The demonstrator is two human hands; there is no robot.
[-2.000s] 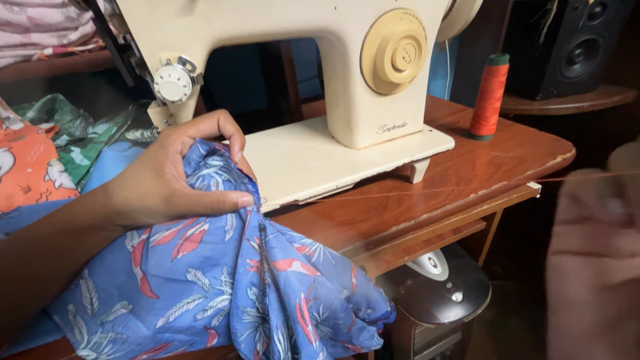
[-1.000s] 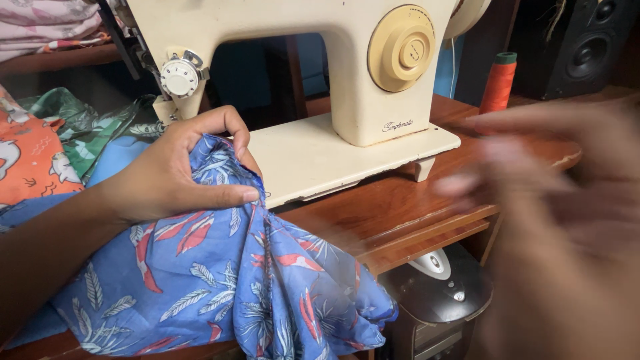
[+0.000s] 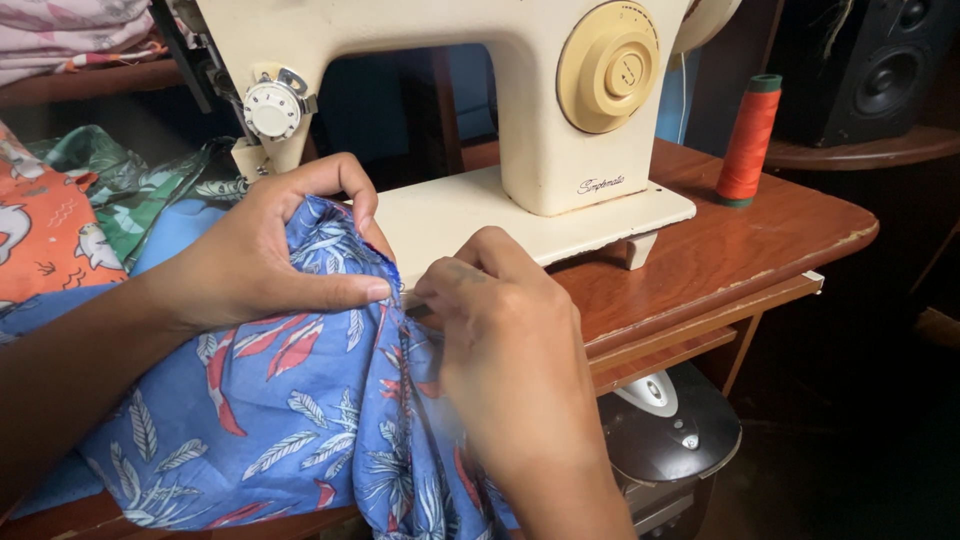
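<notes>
My left hand (image 3: pixel 277 247) pinches the gathered upper edge of a blue printed fabric (image 3: pixel 292 420) between thumb and fingers. Its red and white leaf pattern spreads below the hand, and a stitched seam runs down the right part. Close beside that edge is my right hand (image 3: pixel 502 322), its fingers bent together near the seam; whatever lies between its fingertips is hidden. Behind both hands stands a cream Simplematic sewing machine (image 3: pixel 517 97), its flat bed (image 3: pixel 450 225) just beyond the fingers. A cone of orange-red thread (image 3: pixel 745 142) stands upright on the wooden table (image 3: pixel 787 217).
Orange fabric (image 3: pixel 45 225) and green leaf-print fabric (image 3: pixel 135 187) lie at the left. Folded pink fabric (image 3: pixel 82 30) sits on a shelf behind. A black speaker (image 3: pixel 862 67) stands at the back right, and a black and grey appliance (image 3: pixel 675 435) is below the table's edge.
My right hand has come in from the right side to the fabric edge beside my left hand. The left hand keeps its pinch on the blue fabric.
</notes>
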